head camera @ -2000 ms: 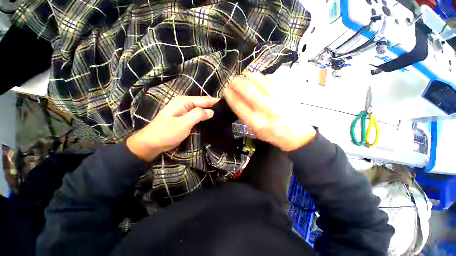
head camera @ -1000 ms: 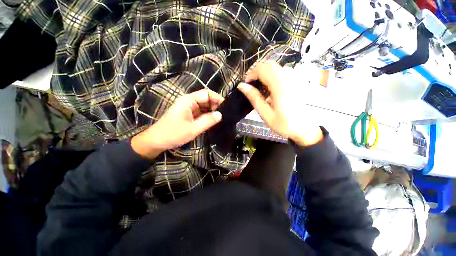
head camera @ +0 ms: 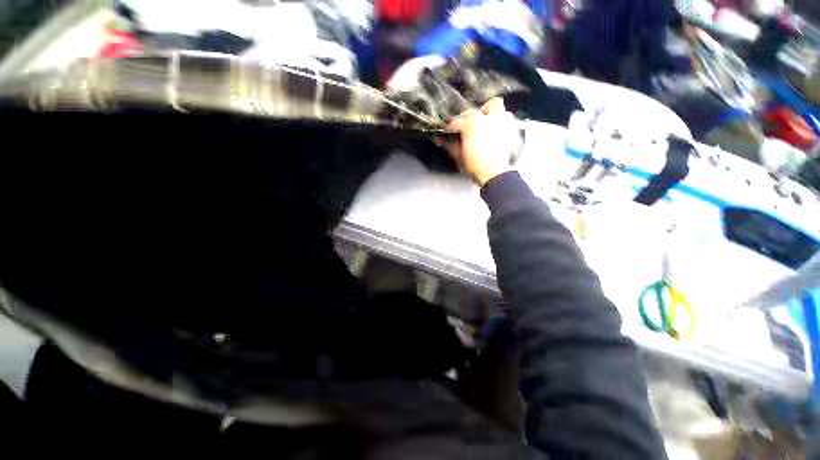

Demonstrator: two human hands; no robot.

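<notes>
The plain black fabric spreads wide across the left and middle of the view, blurred by motion. A strip of plaid fabric runs along its top edge. My right hand is closed on the right end of the cloth, above the white machine table. My left hand is not in view. Scissors with one green and one yellow handle lie on the table right of my right sleeve.
The white sewing machine with blue stripes stands at the right. A small orange-tan piece is on its bed. The table's front edge runs below my right hand. Blurred coloured items lie in the background.
The view has tilted up. The cloth has been spread out, with the black side now facing me. My right hand has moved farther from my body; my left hand has left the visible area.
</notes>
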